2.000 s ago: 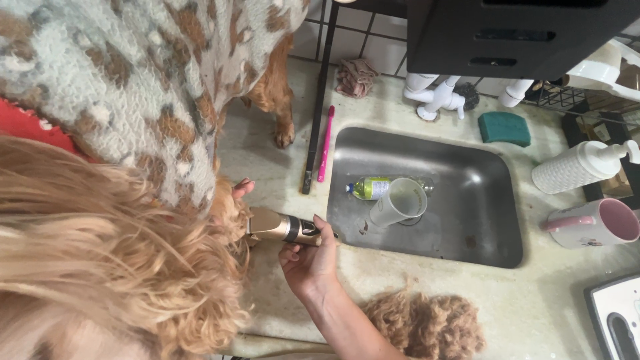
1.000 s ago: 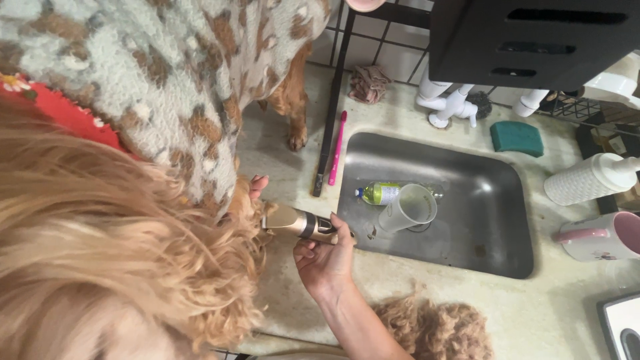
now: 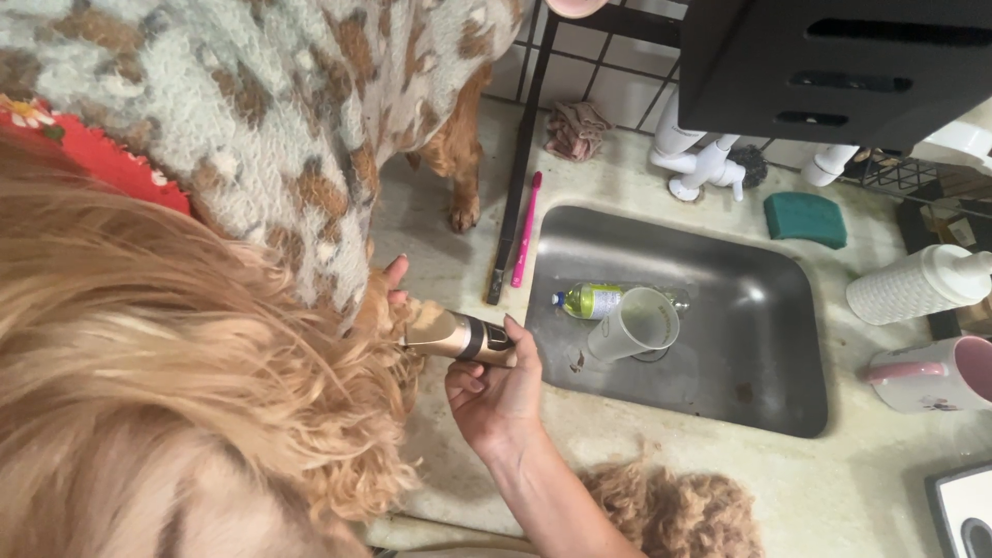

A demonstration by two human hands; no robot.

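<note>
My right hand (image 3: 500, 387) holds gold-and-black hair clippers (image 3: 457, 337), whose head touches the curly fur of a golden-haired dog (image 3: 341, 387). A tuft of fur rests on top of the clipper head. Fingertips of my left hand (image 3: 397, 279) show just above the clippers, beside the dog's fur; the rest of that hand is hidden, so its grip cannot be seen. The dog wears a fluffy spotted garment (image 3: 279, 116) with a red trim (image 3: 93, 155). One brown paw (image 3: 465, 209) stands on the marble countertop (image 3: 434, 244).
Right of the clippers is a steel sink (image 3: 744, 333) holding a green-liquid bottle (image 3: 589, 301) and a frosted cup (image 3: 635, 325). A pink toothbrush (image 3: 527, 232) lies beside a black rack leg (image 3: 515, 194). Cut fur (image 3: 674, 504) is piled near my forearm. A mug (image 3: 930, 373) stands at right.
A pale tuft of fur now lies on the clipper head, where none showed before. The clippers remain at the dog's fur in my right hand.
</note>
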